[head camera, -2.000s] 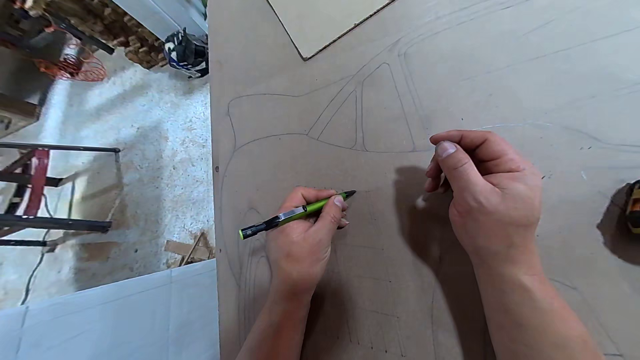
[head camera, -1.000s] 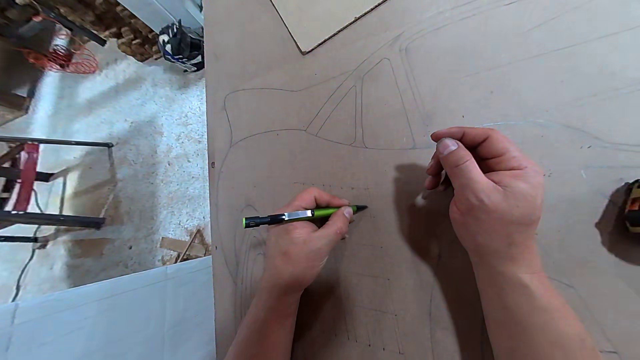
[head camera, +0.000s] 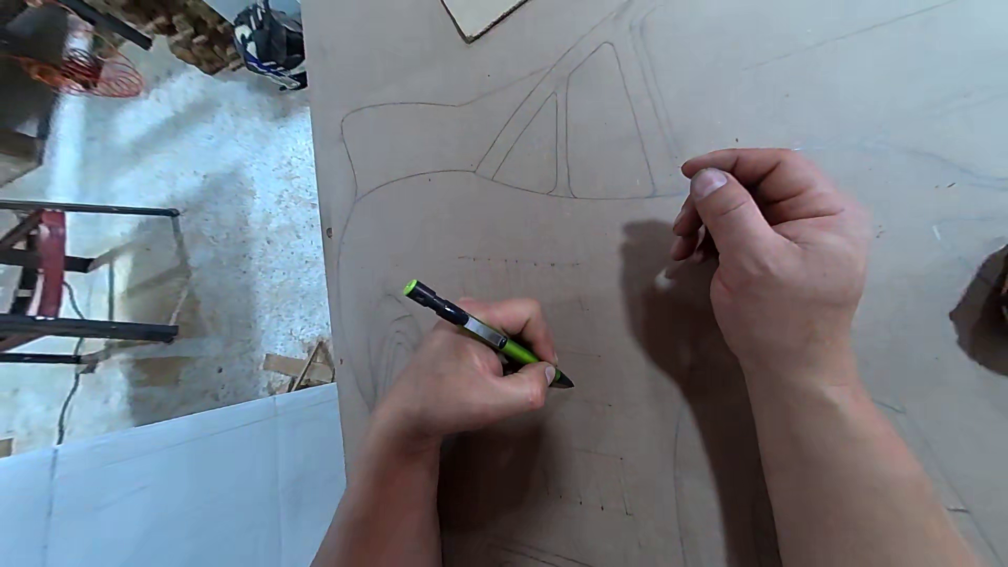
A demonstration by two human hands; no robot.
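A green and black mechanical pencil (head camera: 504,340) is held in my left hand (head camera: 480,378), its dark tip low over or on a large brown board (head camera: 504,228); whether it touches cannot be told. Around the tip the board bears faint ruled lines and small dots. Above them is a pencil drawing of a car outline (head camera: 602,118) with curved body lines and window shapes. My right hand (head camera: 780,213) hovers to the right of the windows, fingers curled with thumb near the index finger. Nothing shows between its fingertips, and its shadow falls on the board.
A pale panel piece (head camera: 480,14) lies at the board's top. A partly seen dark object (head camera: 984,315) stands at the right edge. Left of the board are a speckled floor (head camera: 228,157), a metal frame (head camera: 87,323), a dark bag (head camera: 269,43) and a white sheet (head camera: 181,480).
My left hand has moved down the board with the pencil, which now slants down to the right. The right hand keeps about the same pose.
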